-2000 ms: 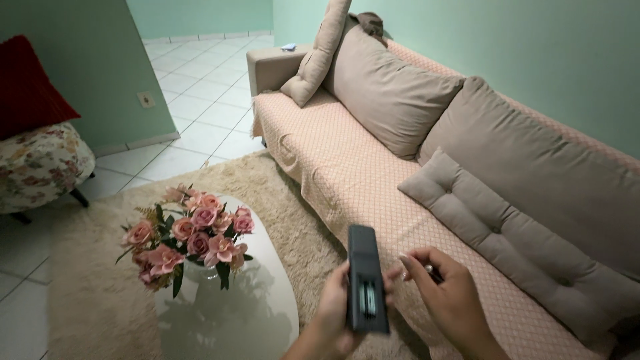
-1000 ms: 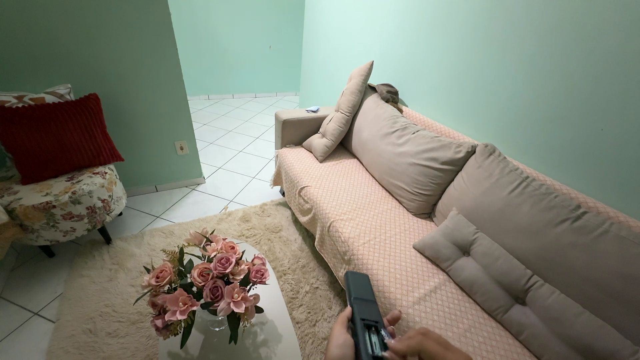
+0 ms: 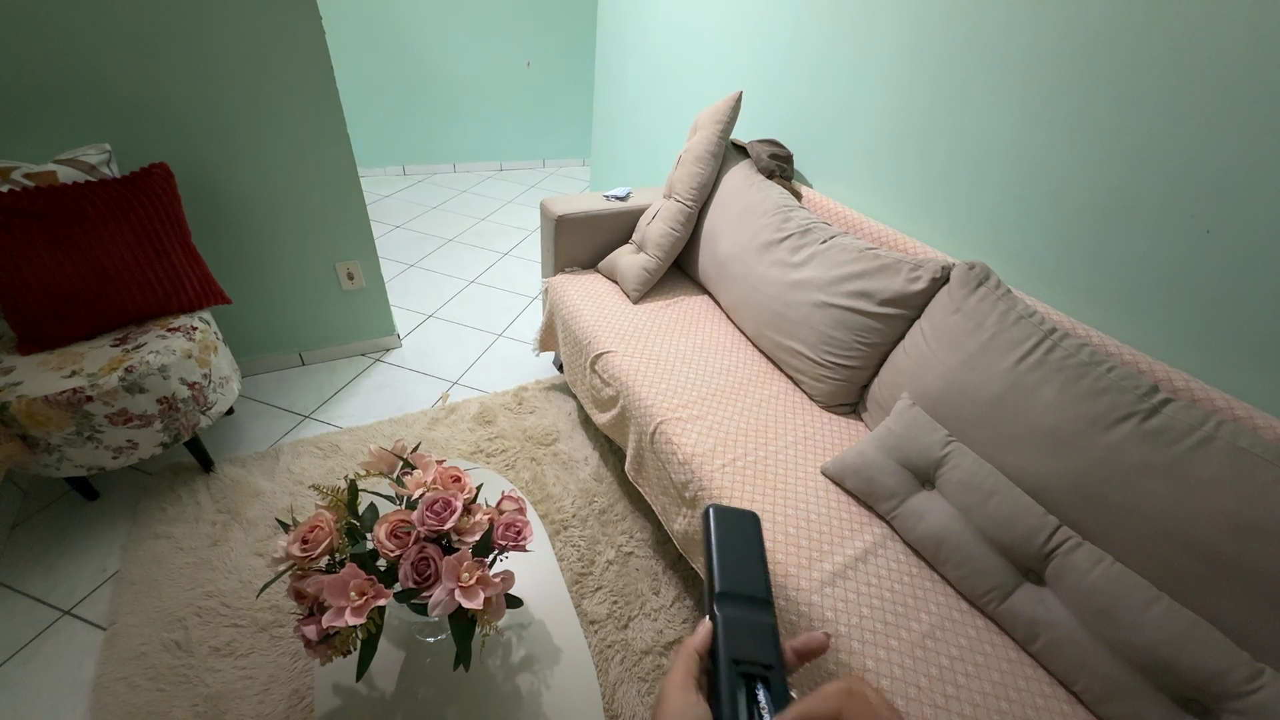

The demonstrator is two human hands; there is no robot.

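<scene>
A black remote control [image 3: 740, 590] is held back side up in my left hand [image 3: 686, 672], at the bottom of the view. Its battery compartment lies uncovered at the near end, with part of a battery [image 3: 764, 698] showing inside. My right hand [image 3: 842, 700] is beside that compartment, its fingers partly cut off by the lower edge of the view. Whether it holds anything cannot be told.
A white coffee table [image 3: 540, 640] bears a vase of pink flowers [image 3: 425, 560] at the left. Beyond my hands stands a sofa [image 3: 690, 400] with beige cushions. A floral chair [image 3: 120, 400] holds a red pillow [image 3: 110, 260]. A shaggy rug [image 3: 220, 560] covers the floor.
My right hand was raised beside the remote two seconds ago; it has come to the battery compartment. The view has tilted up, so both hands now sit lower in it.
</scene>
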